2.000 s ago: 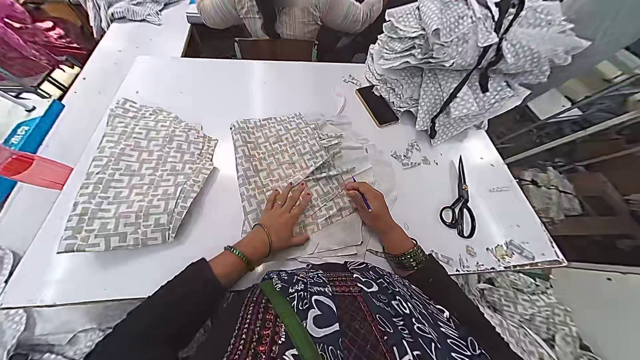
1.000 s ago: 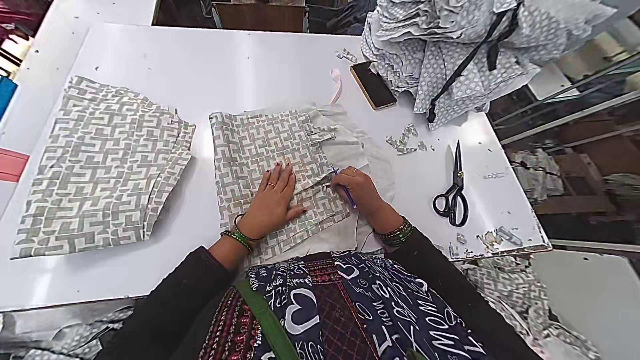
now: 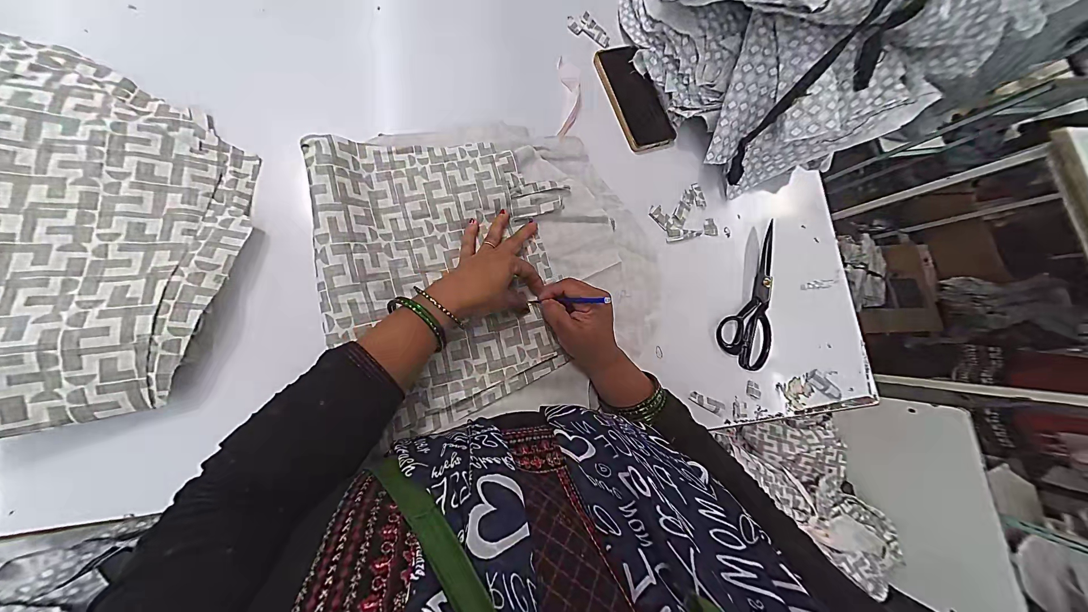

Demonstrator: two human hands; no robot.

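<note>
A folded piece of grey-and-white patterned fabric (image 3: 382, 221) lies before me, over plain whitish cloth or paper (image 3: 612, 246) that shows at its right side. My left hand (image 3: 484, 276) rests on the patterned fabric with its fingers spread, pressing it. Close beside it, my right hand (image 3: 582, 327) grips a slim blue pen or pencil (image 3: 586, 299), its tip near my left thumb at the fabric's right edge. Black-handled fabric scissors (image 3: 752, 310) lie to the right, out of my hands. Another patterned fabric piece (image 3: 102, 229) lies at the left.
A phone (image 3: 636, 100) lies beyond the cloth, next to a heap of printed fabric (image 3: 765, 76) with black strips. Small fabric scraps (image 3: 680, 214) are scattered on the white table (image 3: 476, 51). More patterned fabric (image 3: 816, 484) hangs or lies below the table's near right edge.
My right hand has moved in beside my left hand, still holding the pen or pencil. My left hand stays on the fabric, its fingers now spread wider. The view has moved closer to the table.
</note>
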